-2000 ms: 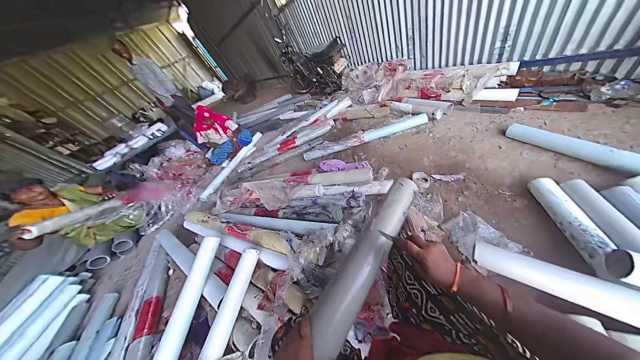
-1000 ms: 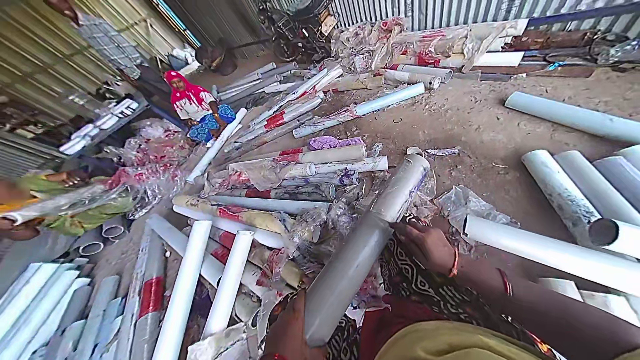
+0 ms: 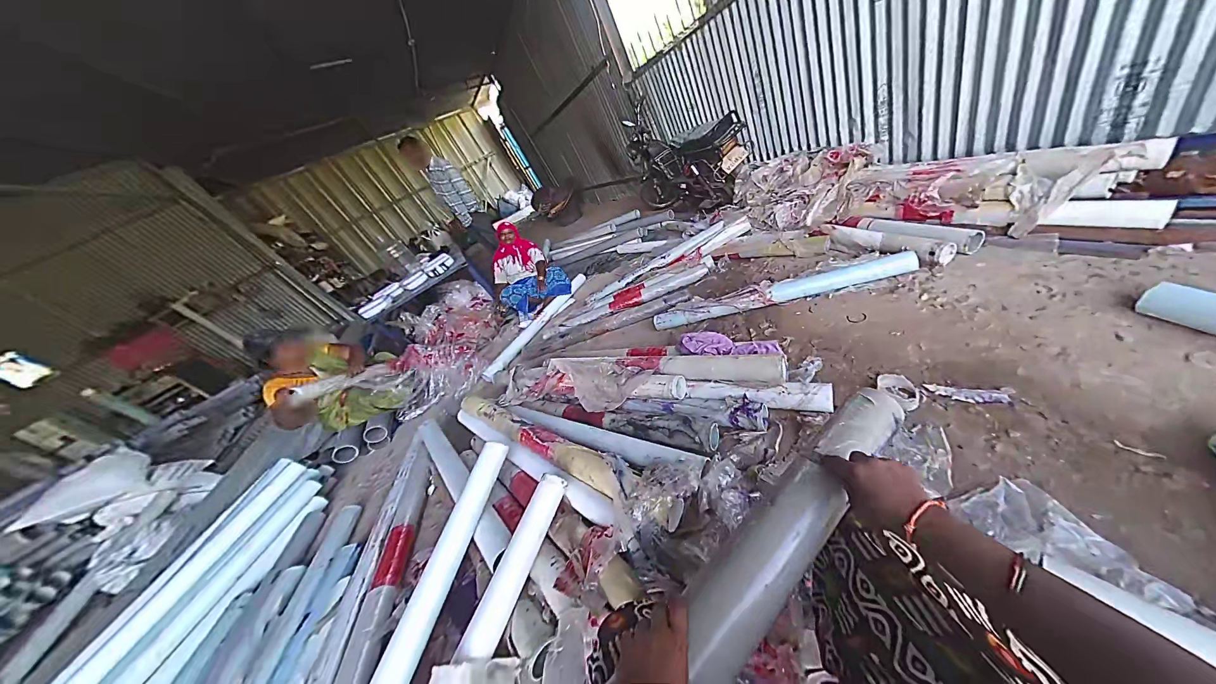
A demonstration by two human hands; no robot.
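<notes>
A thick grey plastic pipe (image 3: 765, 560) slants across the lower middle, over a patterned black cloth on my lap. My right hand (image 3: 879, 489) grips its upper part, where a paler, scuffed section continues to the far end. Low in the frame, my left hand (image 3: 654, 641) lies at the pipe's near left side; its fingers are partly hidden, so its hold is unclear. Just left of the pipe, crumpled clear plastic film (image 3: 727, 489) and two white pipes (image 3: 513, 570) lie close by.
Many wrapped pipes (image 3: 655, 432) cover the ground ahead, with pale blue pipes (image 3: 218, 570) stacked at left. One person sits in a red headscarf (image 3: 514, 249), another at left holds a pipe, a third stands behind. A motorcycle (image 3: 689, 161) stands by the corrugated metal wall (image 3: 807, 85).
The view has swung to the left and up. The person at the left still has a pipe in hand. My right hand stays on the grey pipe.
</notes>
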